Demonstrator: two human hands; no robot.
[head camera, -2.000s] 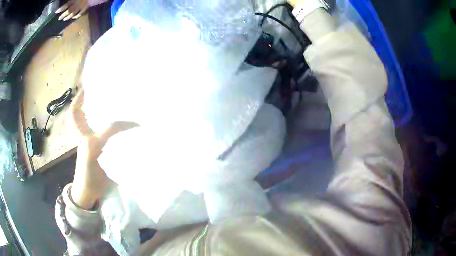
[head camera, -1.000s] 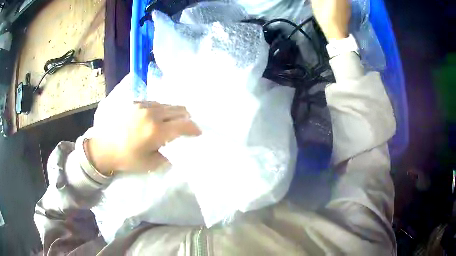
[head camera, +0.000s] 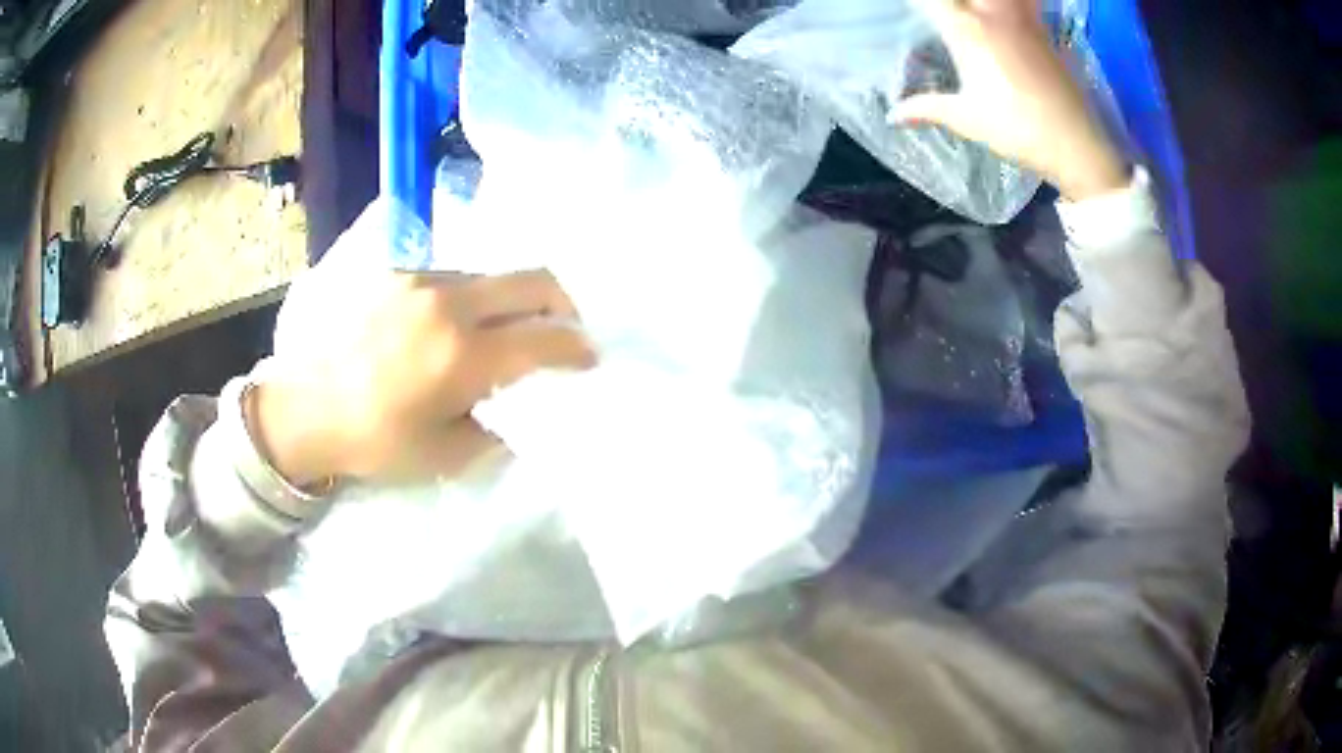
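White bubble wrap bags (head camera: 692, 309) lie in a heap against my body and over the near left part of the blue bin (head camera: 1141, 103), with strong glare. My left hand (head camera: 427, 375) presses on or holds the heap, its fingers bent over the plastic. My right hand (head camera: 1016, 96) is at the far right of the bin, thumb and fingers apart, at a crinkly clear bag (head camera: 942, 147); whether it grips the bag is unclear. Dark items in clear plastic (head camera: 957, 331) lie in the bin below, partly hidden.
A worn wooden board (head camera: 192, 74) is at the left with a raised edge. On it lie a small black adapter (head camera: 62, 280) and a thin looped black cable (head camera: 169, 169). The bin's left wall (head camera: 417, 133) stands between the board and the bags.
My right hand has shifted toward me and right and opened. A clear bag now covers the black cables in the bin that showed before. My left hand has barely moved in the last second.
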